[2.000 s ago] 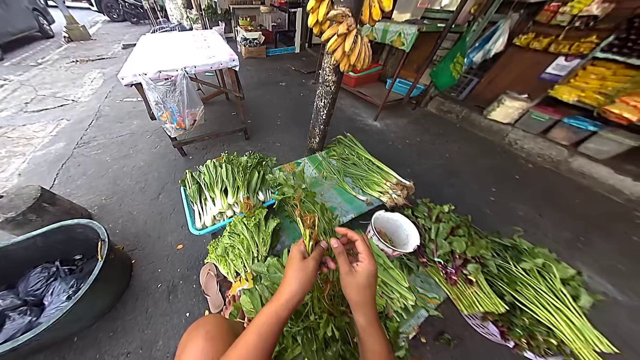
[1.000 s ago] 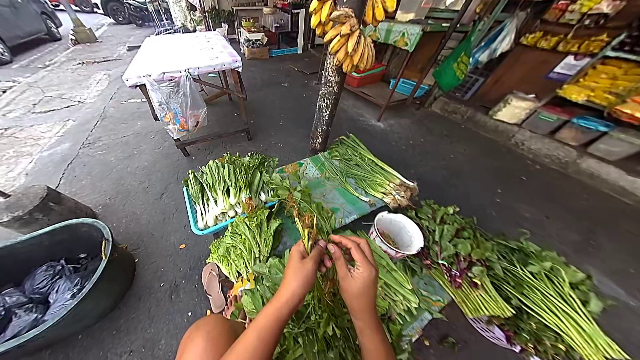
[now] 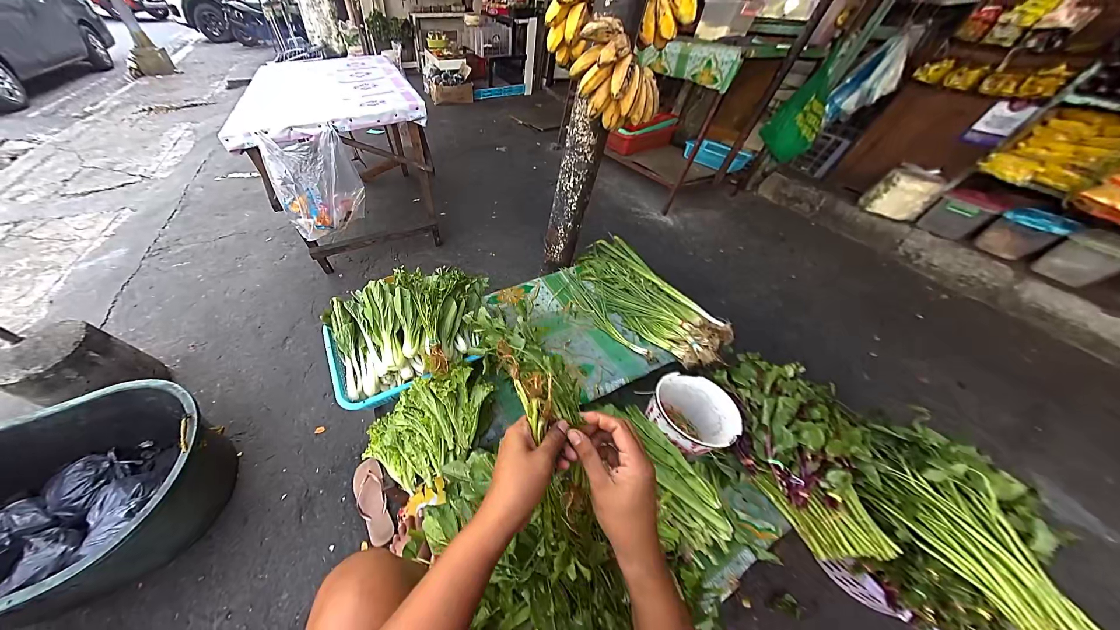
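My left hand point(image 3: 528, 464) is closed around the stems of a bunch of leafy greens point(image 3: 535, 381). My right hand point(image 3: 614, 455) meets it, thumb and fingertips pinched at the same stems; what lies between those fingertips is too small to tell. Close by on the right stands a white bucket point(image 3: 713, 411) with some brown matter inside. Spring onions point(image 3: 639, 297) with roots lie on a green patterned sheet point(image 3: 560, 306). White-stemmed leafy greens point(image 3: 394, 324) fill a blue tray point(image 3: 350, 398), with lettuce-like greens point(image 3: 433, 420) in front. More loose greens point(image 3: 547, 560) lie beneath my forearms.
Long-stemmed greens point(image 3: 954, 516) and purple-stemmed greens point(image 3: 796, 455) spread at the right. A dark tub point(image 3: 197, 472) with black plastic bags stands at the left. Behind are a cloth-covered table point(image 3: 328, 92), a post point(image 3: 577, 175) and hanging bananas point(image 3: 617, 79). A sandal point(image 3: 374, 500) is near my knee.
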